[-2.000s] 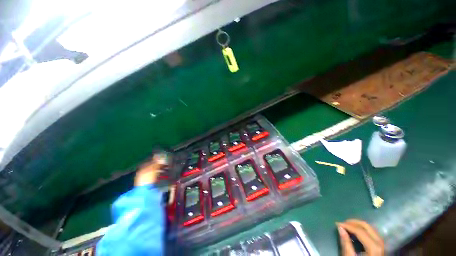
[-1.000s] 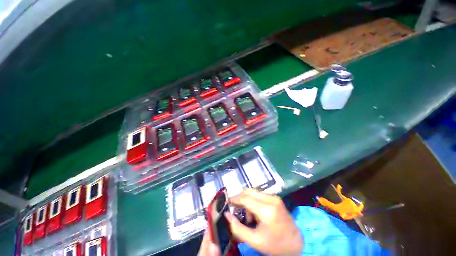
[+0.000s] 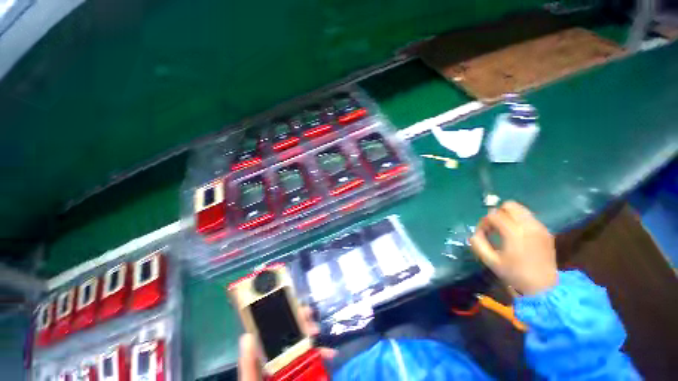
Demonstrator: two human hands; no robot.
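My left hand (image 3: 250,356) holds an open red flip phone (image 3: 276,321) at the lower centre, its pale-framed face with a black screen turned up. My right hand (image 3: 517,245) is over the bench at the right, fingers curled near the pale tip of a thin dark tool (image 3: 485,178), possibly tweezers. Blur hides whether it touches it or holds anything. The clear lens tray (image 3: 425,274) with pale, dark-edged panels lies beside the phone, its left end partly hidden.
Behind is a stacked blister tray (image 3: 413,178) of red phones. Another phone tray (image 3: 175,327) is at left. A white wipe (image 3: 461,141), a dispenser bottle (image 3: 513,136) and a brown board (image 3: 531,63) are at right. Film scraps (image 3: 457,242) and an orange air gun (image 3: 502,311) are near the front edge.
Both hands were together at the phone a second ago. My right hand has moved away to the right. The phone now shows its pale-framed face, held by my left hand alone.
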